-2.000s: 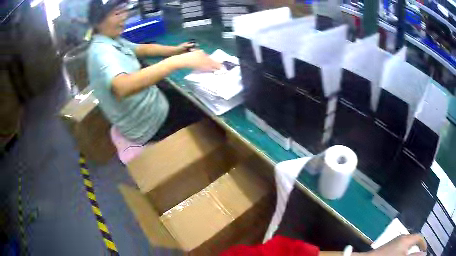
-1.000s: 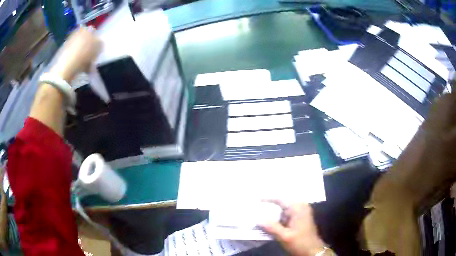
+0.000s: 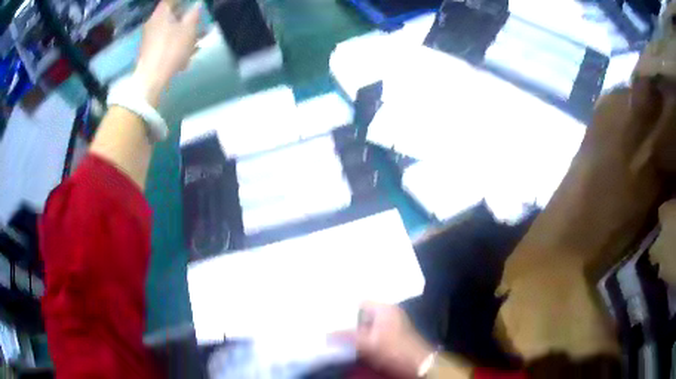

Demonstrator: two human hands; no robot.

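The frame is blurred. A flat black and white box blank (image 3: 307, 277) lies in front of me, its wide white flap towards me. My left hand (image 3: 172, 41) is raised at the upper left, beyond the blank; I cannot tell whether it holds anything. A black piece with a white end (image 3: 244, 33) is just right of it. My right hand (image 3: 385, 334) is at the near edge of the white flap, fingers bent; its grip is unclear. A whitish label sheet (image 3: 278, 359) shows below the flap, partly cut off by the bottom edge.
Overlapping box blanks (image 3: 474, 111) lie at the right on the green bench (image 3: 164, 244). Crumpled brown wrapping paper (image 3: 574, 244) stands at the right, with striped bundled blanks (image 3: 634, 296) beside it. The edge of a blue tray (image 3: 393, 21) shows at the top.
The view has shifted. The white roll and most of the upright boxes have left the picture. My left hand is no longer seen over the upright boxes' flaps. My right hand remains near the blank's front edge.
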